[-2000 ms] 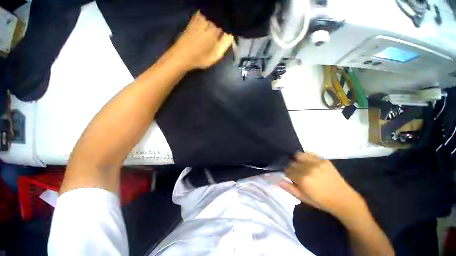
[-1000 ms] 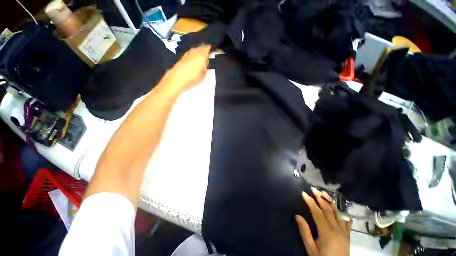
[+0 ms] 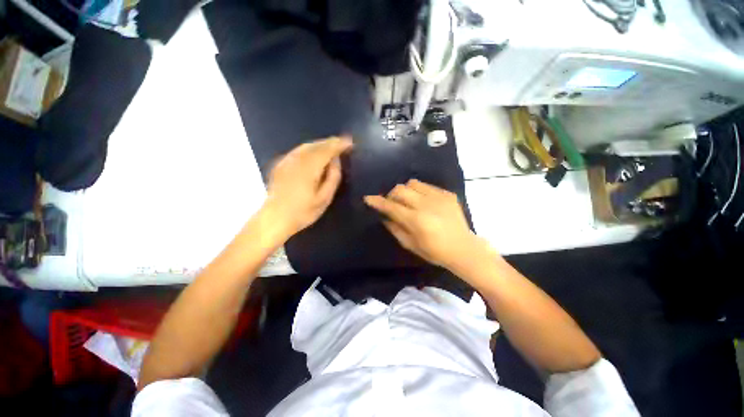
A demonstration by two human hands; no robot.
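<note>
A long black fabric panel (image 3: 285,98) lies over the white table and runs under the sewing machine (image 3: 571,73). My left hand (image 3: 312,177) rests on the panel left of and below the presser foot and needle area (image 3: 394,126), fingertips pointing toward it. My right hand (image 3: 420,213) rests on the panel below the needle area, fingers bent and pointing left. Whether the fingertips pinch the cloth cannot be told. The panel's lower end reaches the table's front edge.
Scissors with yellow-brown handles (image 3: 532,140) and a green-handled tool (image 3: 564,140) lie right of the needle. A parts box (image 3: 602,195) stands at the right. Loose black pieces (image 3: 94,106) lie at the left. A red basket (image 3: 61,346) with a paper slip (image 3: 110,352) is lower left.
The view has swung back to the machine. My left hand has come from the panel's far end to near the needle. My right hand is now below the needle area, fingers pointing left.
</note>
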